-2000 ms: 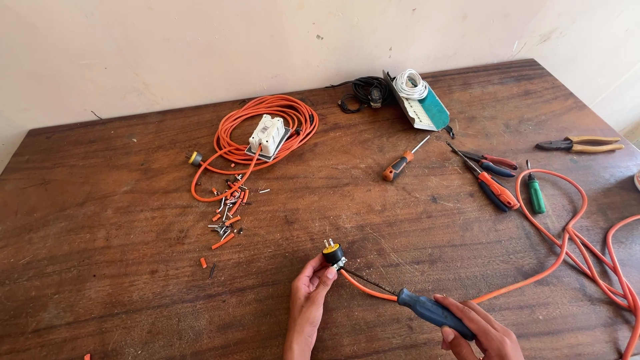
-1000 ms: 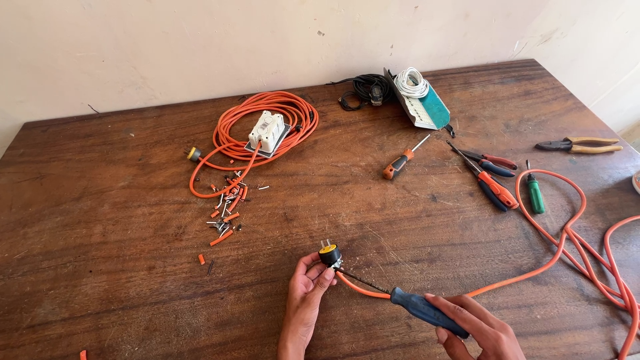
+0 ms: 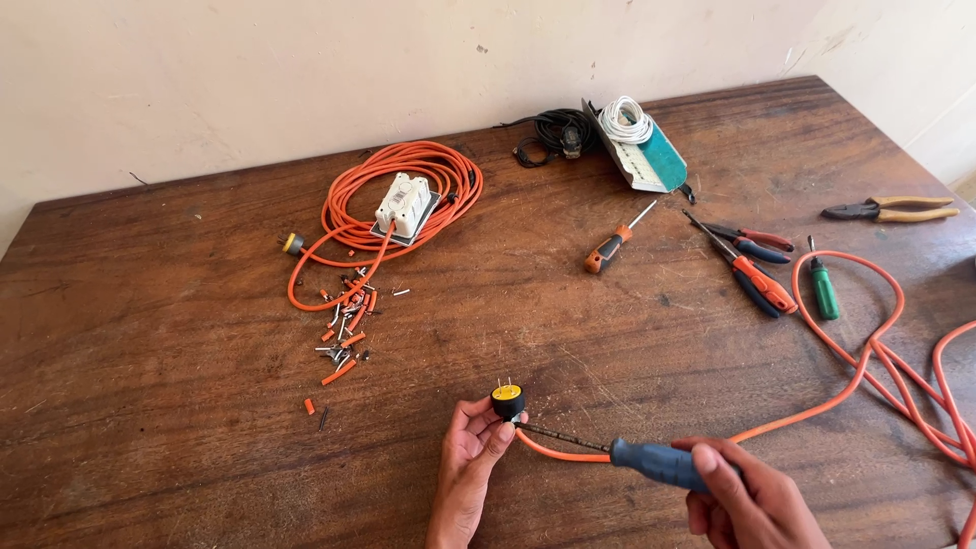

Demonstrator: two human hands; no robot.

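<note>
Near the front middle of the wooden table, my left hand [image 3: 470, 465] grips a black electrical plug with a yellow face [image 3: 508, 398], its metal prongs pointing up. An orange cable [image 3: 564, 456] runs from the plug's underside to the right. My right hand [image 3: 743, 488] holds a screwdriver by its blue handle [image 3: 659, 463]. The shaft points left, and its tip meets the clamp area at the base of the plug; the exact contact is hidden by my fingers.
Coiled orange cable [image 3: 335, 200] with a white outlet box [image 3: 404, 204] lies back left, cut scraps [image 3: 352, 341] before it. Behind are black cable [image 3: 560, 126] and white wire [image 3: 625, 120]. An orange-black screwdriver [image 3: 608, 253], red-handled pliers [image 3: 762, 284], a green screwdriver [image 3: 823, 291] and yellow-handled pliers [image 3: 911, 209] lie right.
My right hand's fingers have shifted on the blue handle, the thumb now lying over it. The plug stays in my left hand, with the screwdriver tip still at its base.
</note>
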